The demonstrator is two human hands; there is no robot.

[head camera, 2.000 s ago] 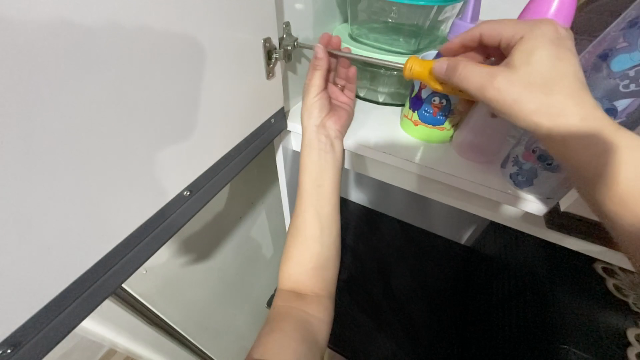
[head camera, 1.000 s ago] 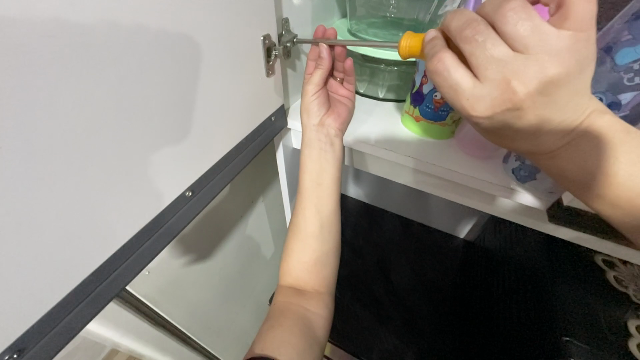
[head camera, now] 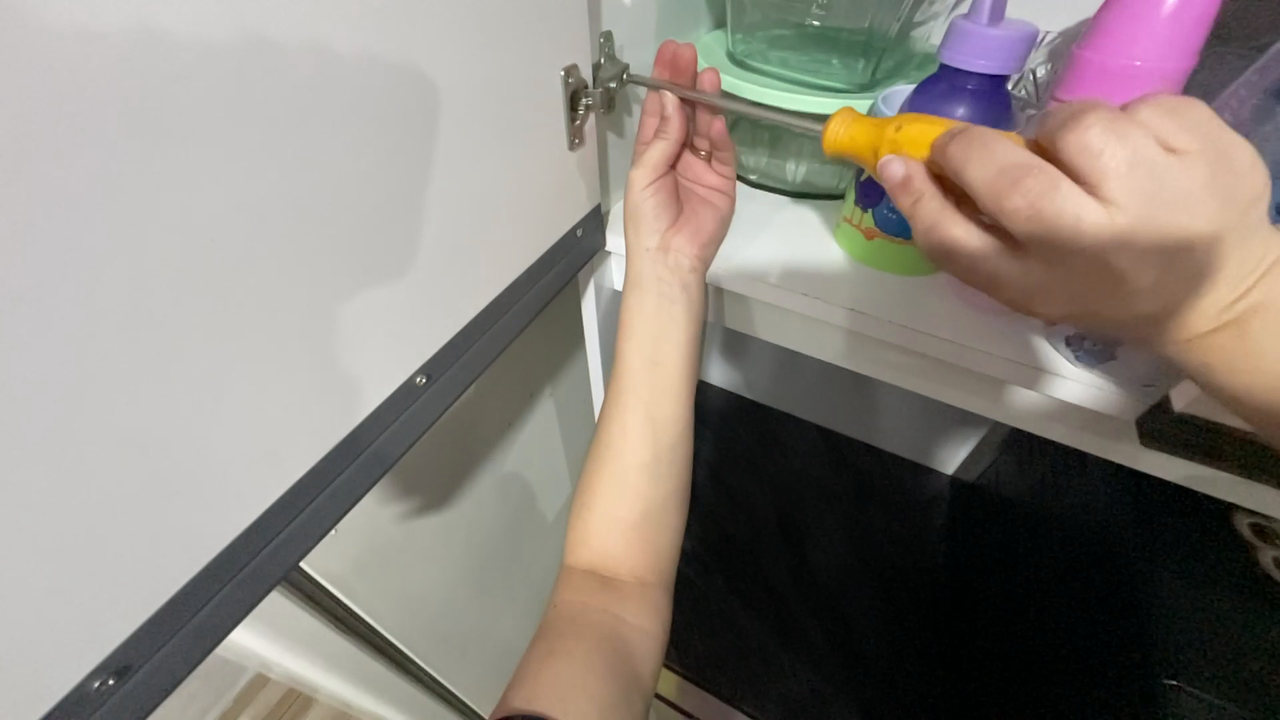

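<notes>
My right hand (head camera: 1090, 210) is closed around the yellow handle of a screwdriver (head camera: 870, 138). The long metal shaft runs left to a metal cabinet hinge (head camera: 593, 90), its tip at the part of the hinge on the cabinet's side wall. My left hand (head camera: 682, 165), palm up and wearing a ring, steadies the shaft near the tip between thumb and fingers. The hinge joins the wall to the white cabinet door (head camera: 250, 230), which stands swung out on the left.
Green-lidded glass containers (head camera: 790, 160), a green printed cup (head camera: 880, 235), a purple bottle (head camera: 965, 95) and a pink cup (head camera: 1135, 55) stand on the white shelf (head camera: 790, 260). A dark metal strip (head camera: 350, 460) edges the door. Below lies a black surface (head camera: 900, 570).
My right hand has shifted and turned on the screwdriver handle, showing more of the handle than one second ago. My left hand has stayed near the hinge.
</notes>
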